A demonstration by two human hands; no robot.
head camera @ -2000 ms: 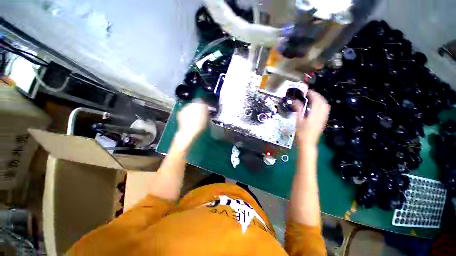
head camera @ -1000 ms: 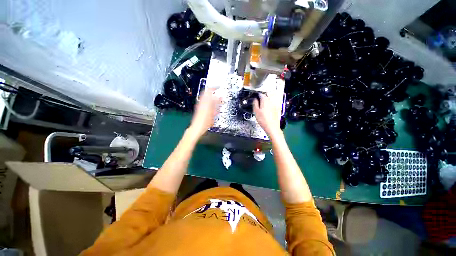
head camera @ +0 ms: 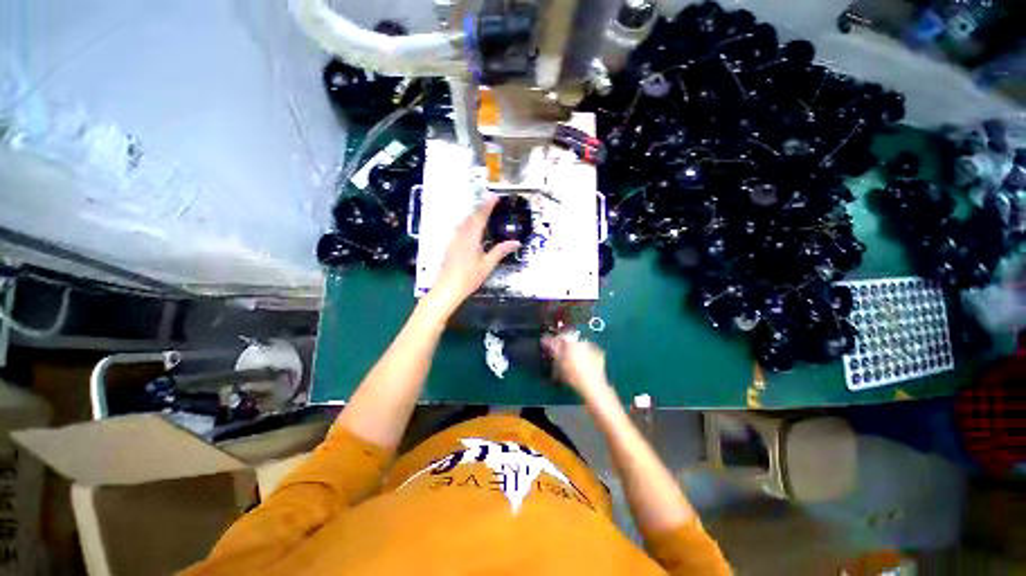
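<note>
A black round part [head camera: 512, 223] sits on the speckled white work plate [head camera: 563, 270], under the press head [head camera: 520, 113]. My left hand [head camera: 473, 250] is around its left and front side, thumb and fingers on it. My right hand [head camera: 578, 362] is in front of the plate box, low over the green bench, at the box's front face near a small red light. It is blurred, and I cannot tell whether it holds anything. A crumpled white scrap [head camera: 495, 352] lies left of my right hand.
A big heap of black parts [head camera: 720, 169] covers the bench on the right. More black parts [head camera: 366, 214] lie left of the plate. A white perforated tray [head camera: 898, 333] is at the right. An open carton [head camera: 146, 450] stands lower left. A red-and-black tool [head camera: 579, 143] lies at the plate's back right.
My left hand has moved from the plate's left side onto the black part. My right hand has left the part and come down in front of the plate box. The view has shifted right.
</note>
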